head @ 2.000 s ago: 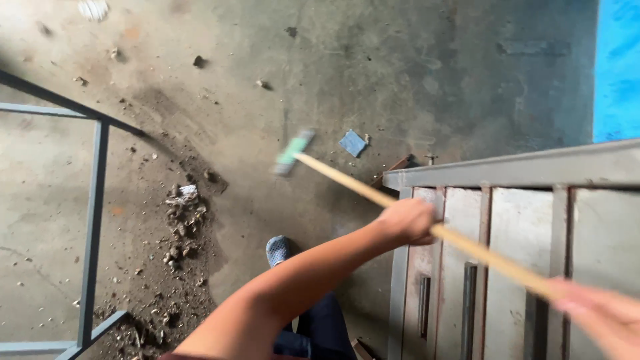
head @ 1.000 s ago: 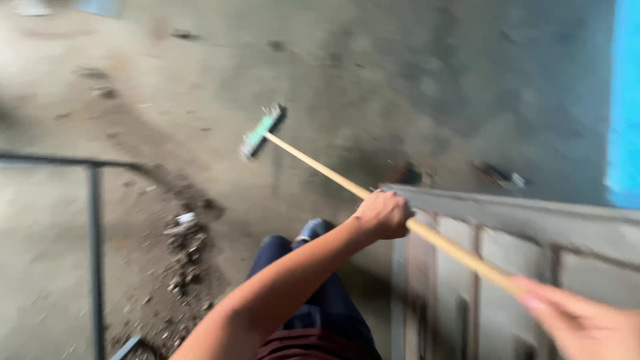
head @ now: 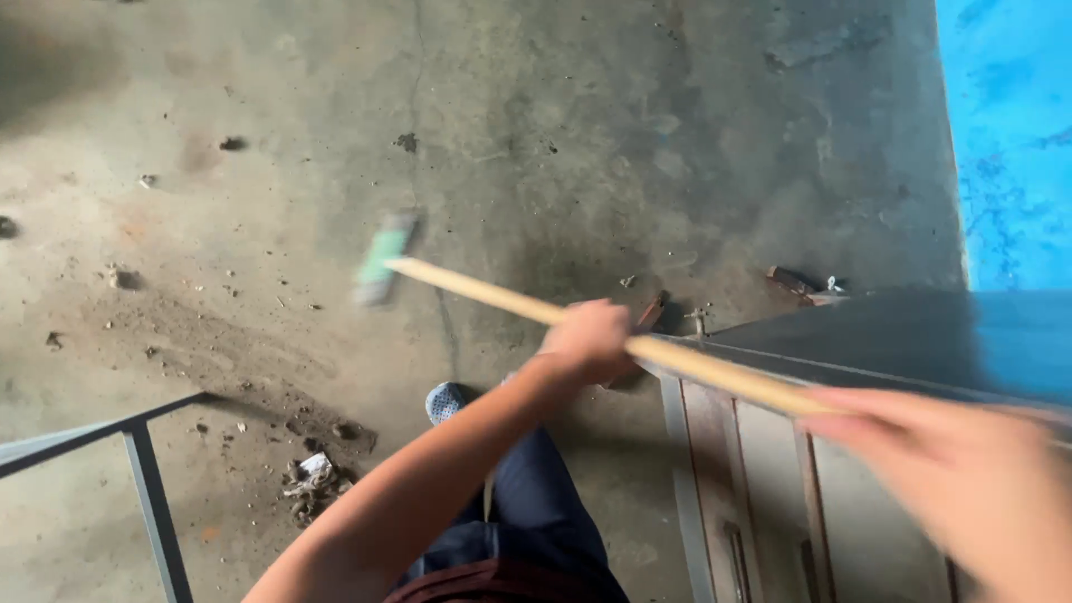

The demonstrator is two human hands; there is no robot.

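Observation:
A long wooden broom handle [head: 720,373] slants across the head view. My left hand [head: 589,339] is closed around its middle, just past the corner of a metal-edged cabinet. Farther up the handle, at the right, my right hand [head: 904,435] grips it, somewhat blurred. The green broom head [head: 385,258] is over the concrete floor at centre left, blurred, its bristles hard to make out; whether it touches the floor I cannot tell. Left of my legs lies a pile of dirt and debris [head: 314,481] with a white scrap, and loose dirt [head: 218,343] trails up and left from it.
A grey metal frame [head: 155,511] stands at lower left. The cabinet [head: 871,486] with panelled front fills the lower right, close to my right hand. Reddish-brown pieces [head: 790,283] lie behind it. A blue surface [head: 1013,151] borders the floor at upper right. My slippered foot [head: 444,403] is below the broom head.
Both hands keep their hold on the broom handle. The blue square scrap seen beside the broom head two seconds ago does not show there now. The view has shifted.

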